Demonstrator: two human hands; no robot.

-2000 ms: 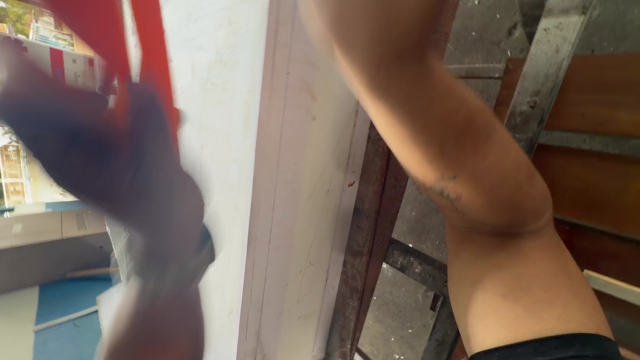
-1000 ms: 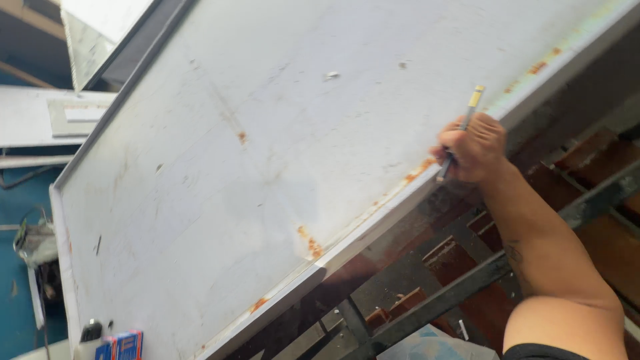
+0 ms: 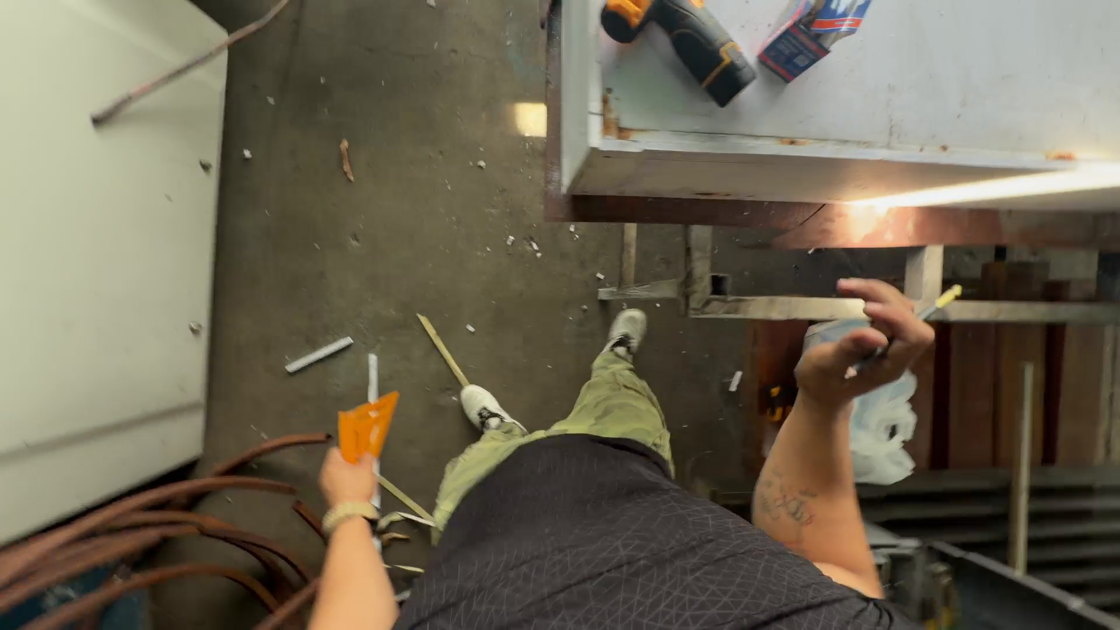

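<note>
My left hand [image 3: 347, 477], at the lower left, grips an orange triangular tool [image 3: 366, 427], which looks like a plastic square; its type is not certain. In my right hand [image 3: 866, 346], raised at the right below a white panel, a slim pencil or marker [image 3: 941, 302] with a yellow end lies between the fingers. On the white panel [image 3: 945, 79] rest a black and orange cordless power tool [image 3: 700, 48], partly out of view, and a small blue and red box [image 3: 792, 52].
A pale panel [image 3: 96, 262] stands at the left, above curved rusty rods [image 3: 157, 516]. Metal frame bars [image 3: 779, 308] run under the white panel. A clear plastic bag [image 3: 884, 429] hangs near my right forearm. Thin strips [image 3: 319, 354] and scraps lie on the floor.
The view has swung strongly toward my legs and the floor. My right hand, at the white panel's edge a second ago, is now away from it with the pencil or marker still held.
</note>
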